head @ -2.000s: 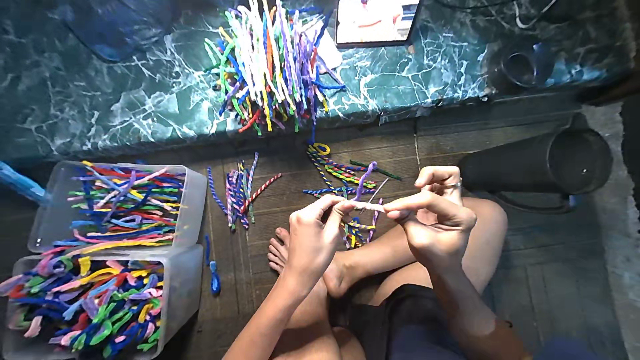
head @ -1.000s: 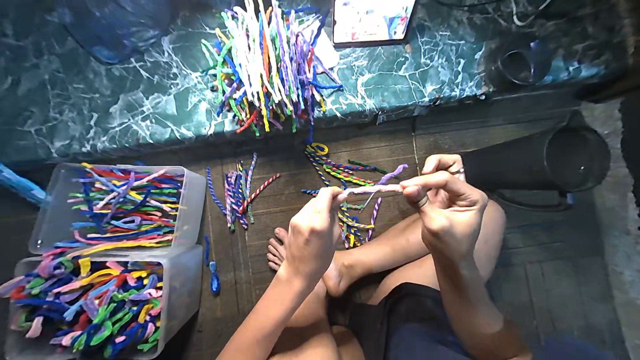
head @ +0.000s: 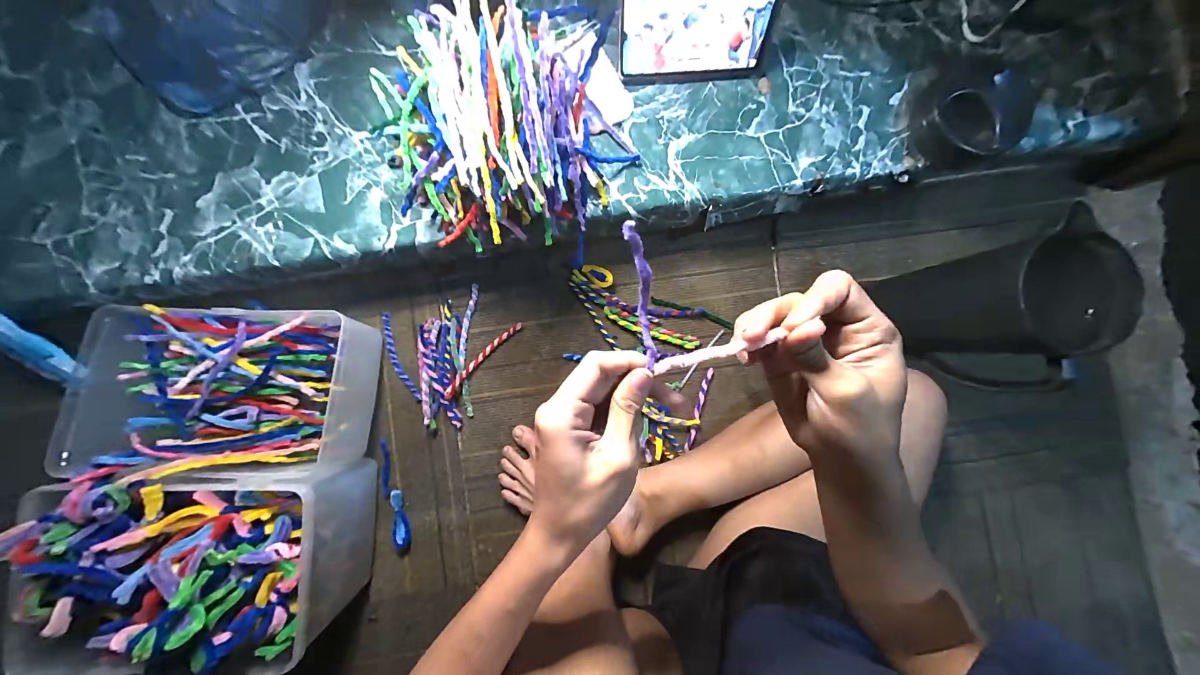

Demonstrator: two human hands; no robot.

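My left hand (head: 600, 431) pinches a pink fuzzy pipe cleaner (head: 698, 357) and a purple pipe cleaner (head: 641, 281) where they meet, between thumb and forefinger. The purple one stands up from the pinch. The pink one runs across to my right hand (head: 816, 347), whose fingertips grip its other end. Beneath my hands, on the floor, lie twisted two-coloured pieces (head: 647, 323), partly hidden by my left hand. A second group of twisted pieces (head: 441, 370) lies further left.
A plastic tub (head: 323, 562) and its lid (head: 361, 375), both with many pipe cleaners, are at the left. A large pipe cleaner pile (head: 506, 112) and a lit screen (head: 694, 37) rest on the green marbled ledge (head: 281, 187). A dark pitcher (head: 975, 300) lies right; a blue piece (head: 400, 520) is near the tub.
The purple pipe cleaner, lying nearly along the pink one a second ago, now stands upright from my left fingertips. My hands stay close together, with the pink one stretched between them.
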